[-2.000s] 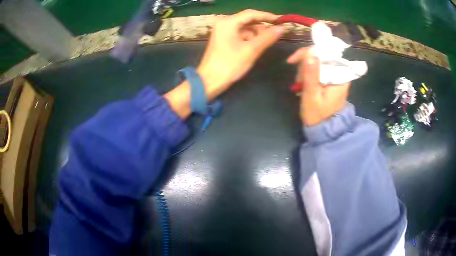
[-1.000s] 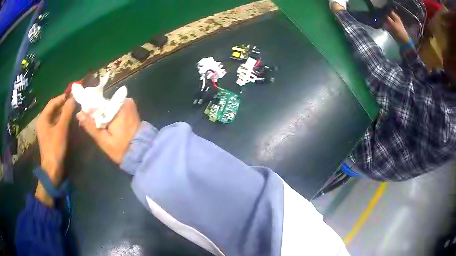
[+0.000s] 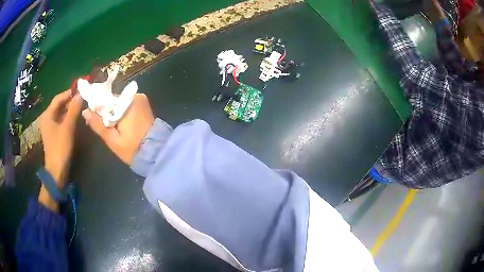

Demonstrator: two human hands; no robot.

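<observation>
My left hand (image 3: 57, 133), with a blue wrist strap (image 3: 51, 187), is at the far left; its fingertips are at a red handle (image 3: 79, 84) and seem to pinch it. My right hand (image 3: 130, 130) is just right of it, closed around crumpled white material (image 3: 109, 98) that has finger-like lobes. The white material hides most of the red-handled tool and some right fingers. Both hands are over the dark mat near the worn edge. A wired board assembly, with a green circuit board (image 3: 245, 103), white parts (image 3: 232, 62) and a yellow component (image 3: 261, 46), lies on the mat.
A worn, paint-chipped edge (image 3: 212, 29) borders the mat, with dark pieces (image 3: 155, 46) on it. A green belt (image 3: 101, 32) lies beyond; more assemblies (image 3: 24, 85) are at far left. A person in a checked sleeve (image 3: 440, 122) is at the right.
The view has swung right since two seconds ago, bringing the assembly nearer the middle and the other person into view. My hands still hold the tool and white material.
</observation>
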